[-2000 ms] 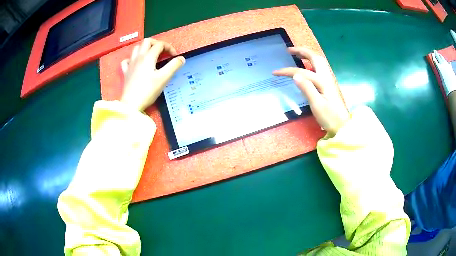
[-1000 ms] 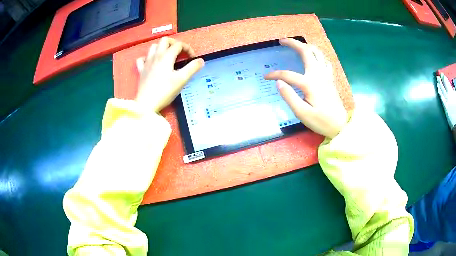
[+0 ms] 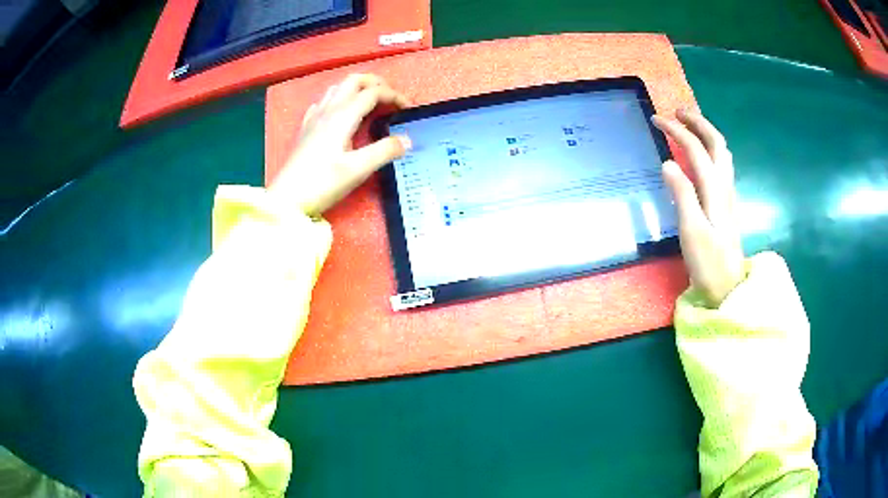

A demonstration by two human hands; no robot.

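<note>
A black-bordered tablet [image 3: 526,185] lies on an orange foam tray [image 3: 467,345] in front of me. Its lit screen shows a mostly white window with a left-hand list and small icons, with glare low down. A white barcode label [image 3: 412,299] is at its lower left corner. My left hand [image 3: 341,146] is at the tablet's upper left corner, thumb and fingers around the corner. My right hand [image 3: 706,204] is at the right border, thumb and fingertips bent at the edge; whether it grips the tablet I cannot tell.
Another foam tray [image 3: 282,60] with a lit tablet [image 3: 263,24] is at the upper left, cut off by the frame. Part of an orange tray [image 3: 862,39] shows at the upper right. The trays lie on a glossy green surface [image 3: 487,438]. Blue clothing [image 3: 857,443] shows at the lower right.
My right hand has moved from over the screen to the tablet's right border. The tablet and tray appear further right in the view. My left hand stays at the upper left corner.
</note>
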